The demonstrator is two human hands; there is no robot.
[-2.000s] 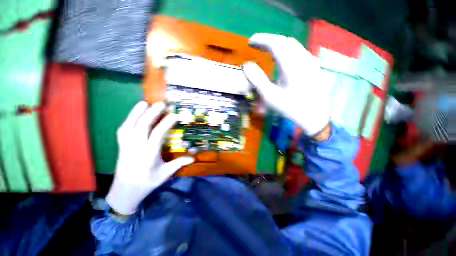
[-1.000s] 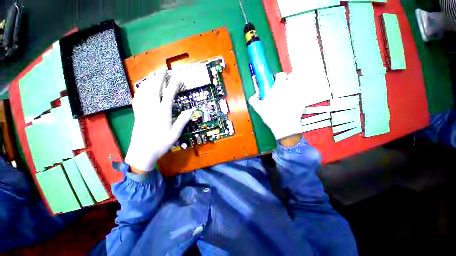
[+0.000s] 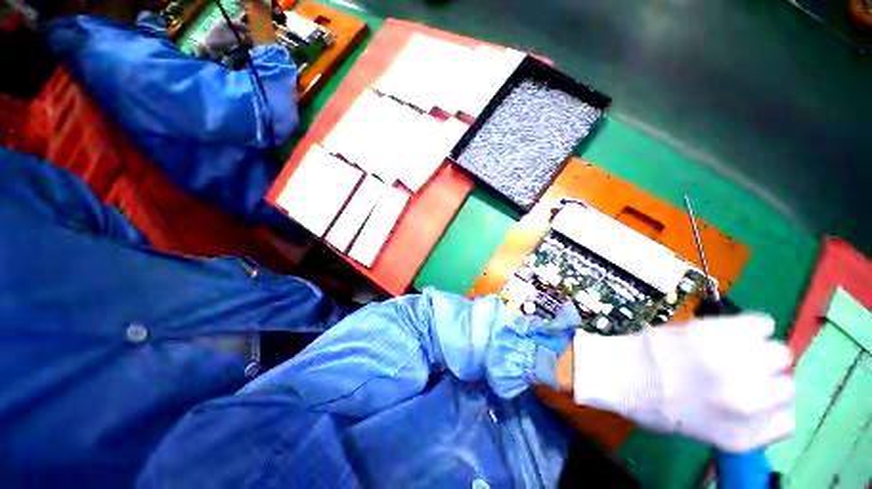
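Note:
The green circuit board assembly point(image 3: 612, 296) with its silver-white heat sink point(image 3: 620, 247) lies on the orange-brown fixture point(image 3: 674, 227). My gloved left hand point(image 3: 703, 382) reaches across from the lower left, over the fixture's right side, and looks closed around the electric screwdriver. The driver's thin bit point(image 3: 697, 234) and dark nose show above the hand, and its blue body point(image 3: 742, 470) shows below. The fingers' exact hold is blurred. My right hand is not in view. My left sleeve and hand hide the front of the board.
A black screw tray point(image 3: 531, 134) stands at the fixture's upper left. A red panel with pale pieces point(image 3: 445, 205) lies left of it, another point(image 3: 841, 277) at the right edge. A neighbour's blue sleeve point(image 3: 182, 105) and board are at upper left.
The view has swung left, so the work sits further right. My left hand has left the board and is now at the screwdriver. My right hand, at the screwdriver before, is out of view.

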